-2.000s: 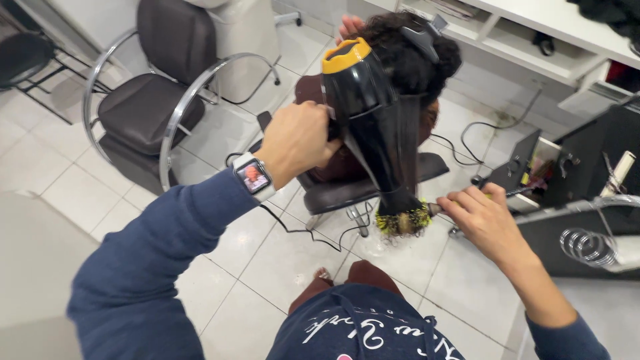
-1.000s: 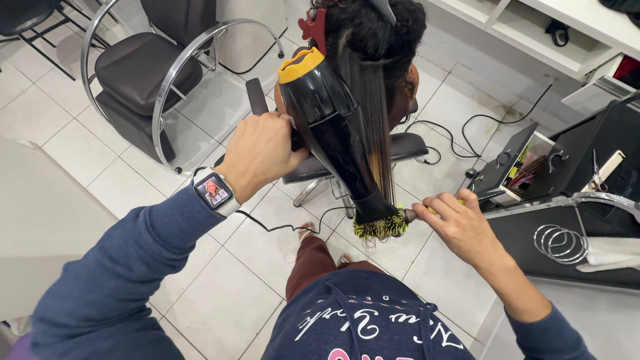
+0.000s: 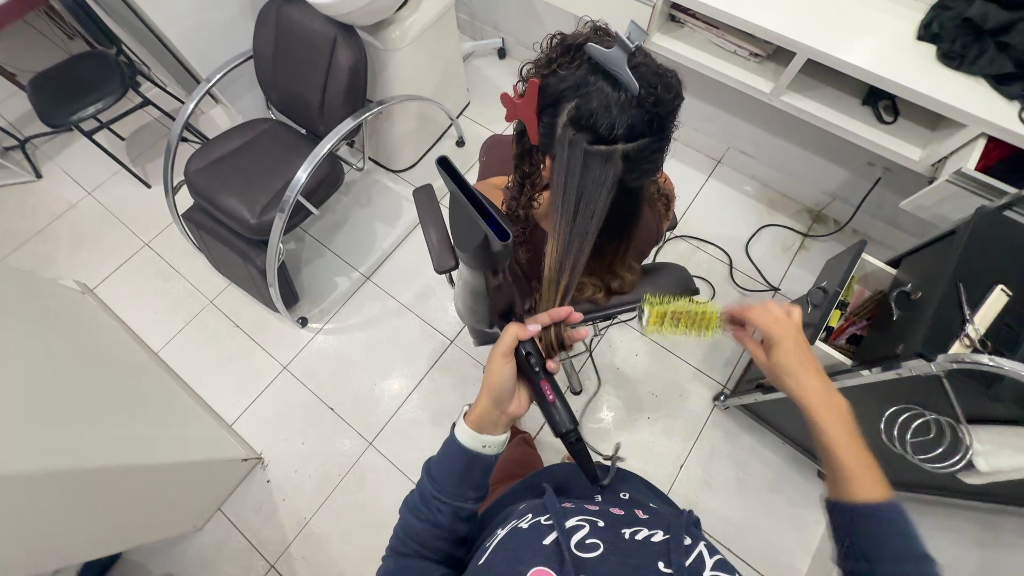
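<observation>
My left hand (image 3: 520,364) grips the handle of a black hair dryer (image 3: 546,392), its flat nozzle tilted up and away from me. The fingers of that hand also have the curled end of a straightened section of hair (image 3: 580,216). Off to the right, my right hand (image 3: 772,340) holds a round brush with yellow bristles (image 3: 682,316), apart from the hair. The seated person (image 3: 596,184) faces away, with a red claw clip (image 3: 523,110) at the left of the head and a grey clip (image 3: 616,64) on top.
A brown salon chair (image 3: 264,168) with chrome arms stands at the left. To the right are a black trolley (image 3: 904,400) with scissors and coiled metal rings, and an open drawer (image 3: 860,308). Cables (image 3: 760,276) lie on the tiles below a white shelf unit (image 3: 856,112).
The brush has left the hair and moved right with my right hand. The dryer has turned so its nozzle points away from me, and my left hand now holds the ends of the hair too.
</observation>
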